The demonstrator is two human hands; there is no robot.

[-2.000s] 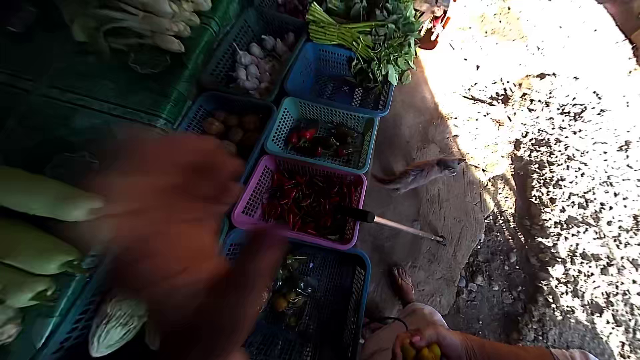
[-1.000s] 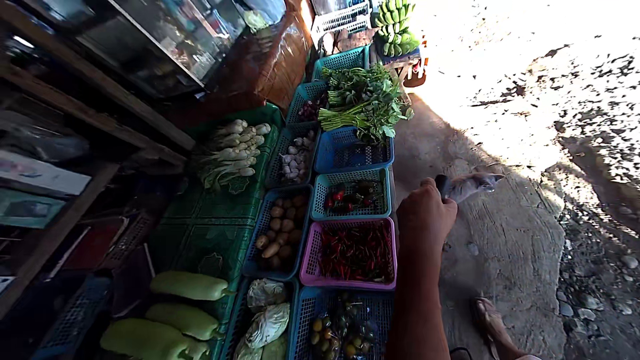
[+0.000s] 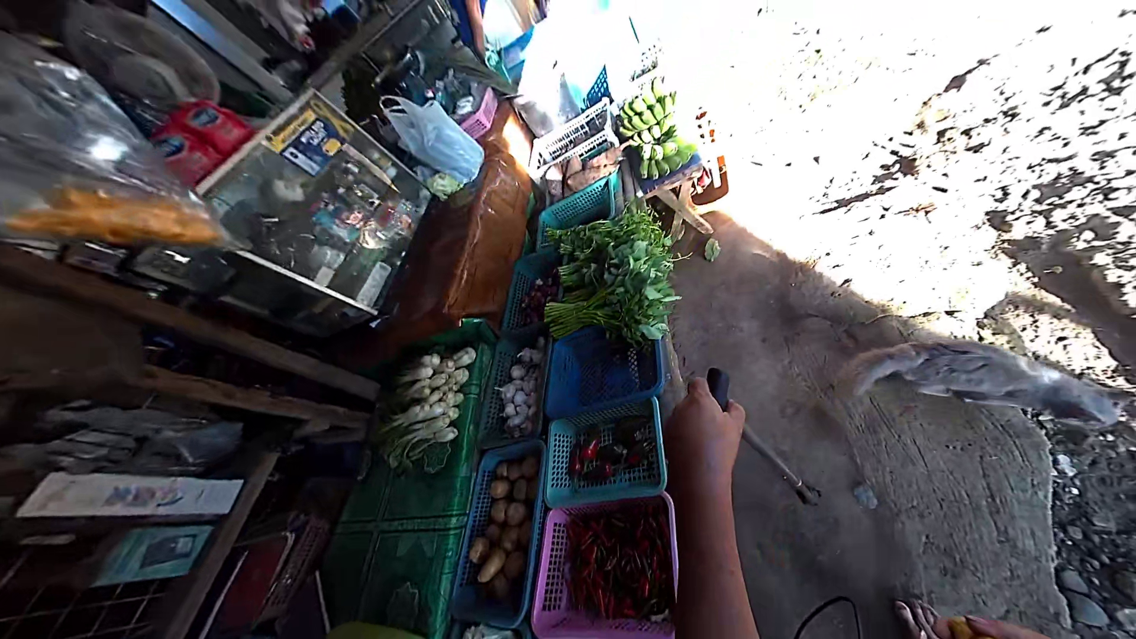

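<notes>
My left hand (image 3: pixel 706 435) is closed around the black handle (image 3: pixel 718 388) of a thin rod (image 3: pixel 781 461), whose far end points down and right over the concrete. It is beside the blue basket (image 3: pixel 568 404) and the teal basket (image 3: pixel 555 479) of red and dark peppers (image 3: pixel 612 453). The left forearm passes along the pink basket (image 3: pixel 555 612) of red chilies (image 3: pixel 621 559). At the bottom edge, my right hand (image 3: pixel 998 628) is mostly cut off, with a small yellow item (image 3: pixel 960 628) at its fingers. Leafy greens (image 3: pixel 621 275) lie beyond the blue basket.
A grey cat (image 3: pixel 994 377) is on the concrete (image 3: pixel 799 311) at right, near a bare foot (image 3: pixel 919 617). Potatoes (image 3: pixel 506 524), garlic (image 3: pixel 521 395) and white-stemmed vegetables (image 3: pixel 430 399) are at left. Farther back are a glass case (image 3: pixel 319 204) and green bananas (image 3: pixel 652 129).
My left hand, blurred over the baskets at left two seconds ago, is now at their right side on the black handle. The cat has moved right. The view has swung toward the stall's far end.
</notes>
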